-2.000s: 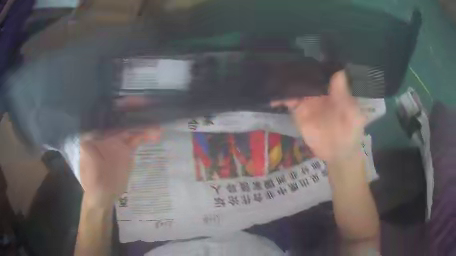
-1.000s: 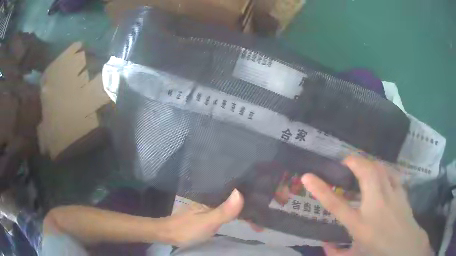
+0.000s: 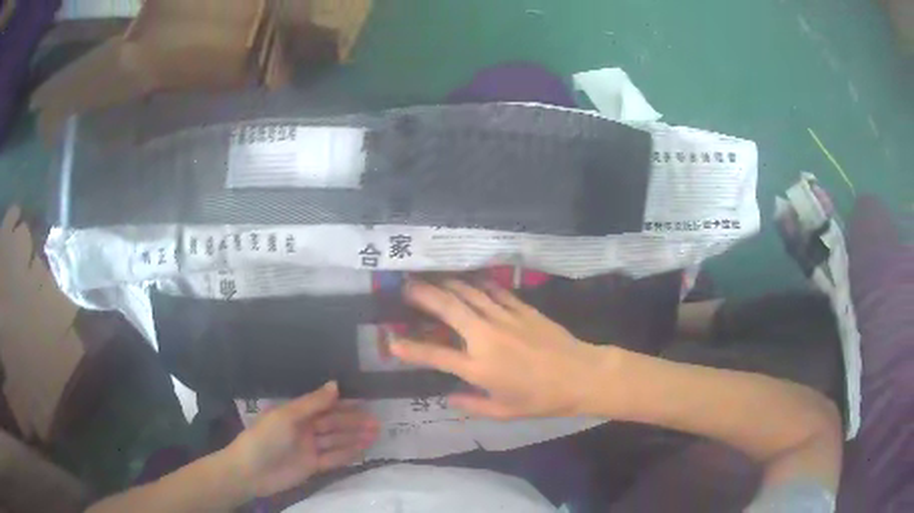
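Two long black panels lie in overlapping rows with newspaper (image 3: pixel 331 245) between and under them. The far panel (image 3: pixel 501 165) has a rectangular window showing newsprint. The near panel (image 3: pixel 261 341) lies closer to my lap, its window partly under my fingers. My right hand (image 3: pixel 501 351) rests spread and flat over the near panel's middle, fingers apart, gripping nothing. My left hand (image 3: pixel 306 436) is at the near panel's front edge, fingers loosely apart, palm side partly showing, holding nothing that I can see.
Brown cardboard pieces (image 3: pixel 190 50) lie on the green floor at the upper left, with more at the left edge. A crumpled newspaper piece (image 3: pixel 827 250) hangs at the right beside purple cloth (image 3: pixel 887 331). A yellow line (image 3: pixel 832 160) crosses the floor.
A panel that was held and moving, see-through in part, now lies down in level rows with the newspaper. Both hands have shifted left, and the right hand now lies over the near panel.
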